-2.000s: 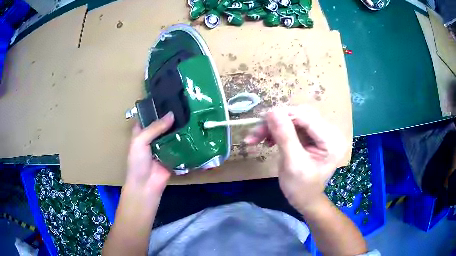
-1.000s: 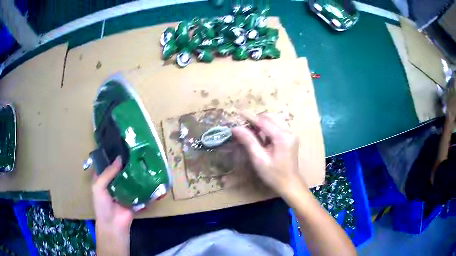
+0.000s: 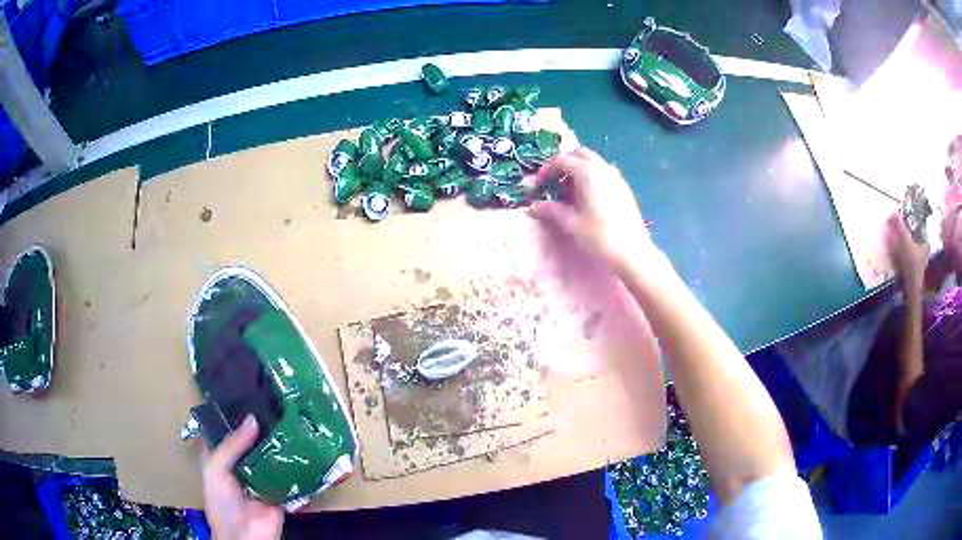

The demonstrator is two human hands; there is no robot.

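My left hand (image 3: 241, 494) holds a glossy green car body shell (image 3: 299, 420) with a silver rim and dark centre by its lower left edge, thumb near the small dark side bracket (image 3: 210, 423). My right hand (image 3: 591, 206) is at the right end of the heap of green-and-silver headlight pieces (image 3: 417, 164). Its fingertips are at the pieces; whether they grip one is hidden. The small pale oval glue dish (image 3: 447, 360) lies on the stained cardboard square (image 3: 464, 411). No stick is visible in my right hand.
Another green car body (image 3: 29, 316) lies at the far left, and one (image 3: 672, 76) on the green bench at back right. A single green piece (image 3: 434, 76) lies behind the heap. Blue bins of pieces (image 3: 662, 487) stand below the front edge. Another person's hands (image 3: 909, 248) are at right.
My right hand has left the shell and then the dish and reached to the heap. The stick no longer shows. My left hand still holds the shell, now further left of the dish.
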